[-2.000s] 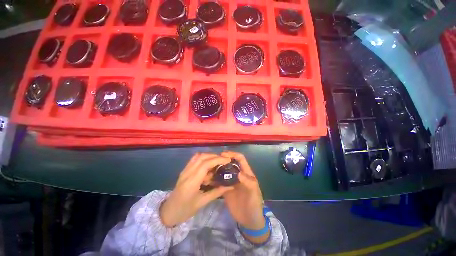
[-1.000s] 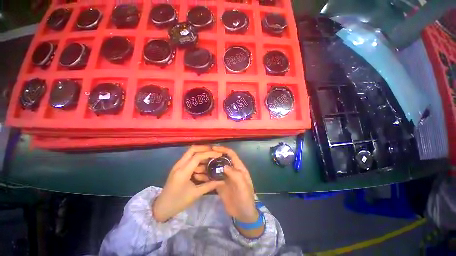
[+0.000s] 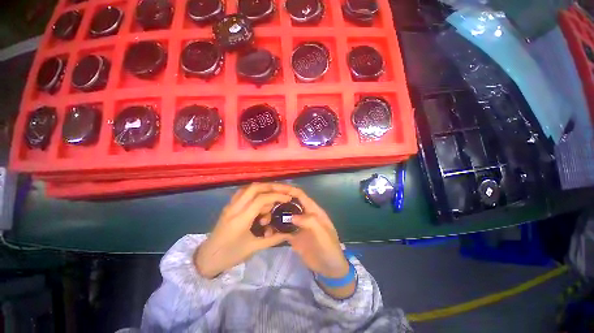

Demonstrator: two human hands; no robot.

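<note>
A round black smartwatch head (image 3: 286,216) with a small bright white patch on its face is held between both hands, just past the bench's near edge area. My left hand (image 3: 238,229) grips it from the left side. My right hand (image 3: 318,239), with a blue wrist strap (image 3: 337,280), holds it from the right with fingers and thumb on its rim. The red foam tray (image 3: 215,160) holds several watch heads in square pockets; some show lit digits. One watch head (image 3: 233,32) lies on top, across the pocket walls.
A watch head (image 3: 378,189) lies on the green bench (image 3: 130,224) beside a blue pen (image 3: 398,188). A black tray (image 3: 438,188) at right holds a watch head (image 3: 488,192) under clear film (image 3: 485,78), with a light-blue sheet (image 3: 514,62).
The hands stay closed around the same watch head, with small finger shifts and slight tilting of it. The whole view has shifted slightly.
</note>
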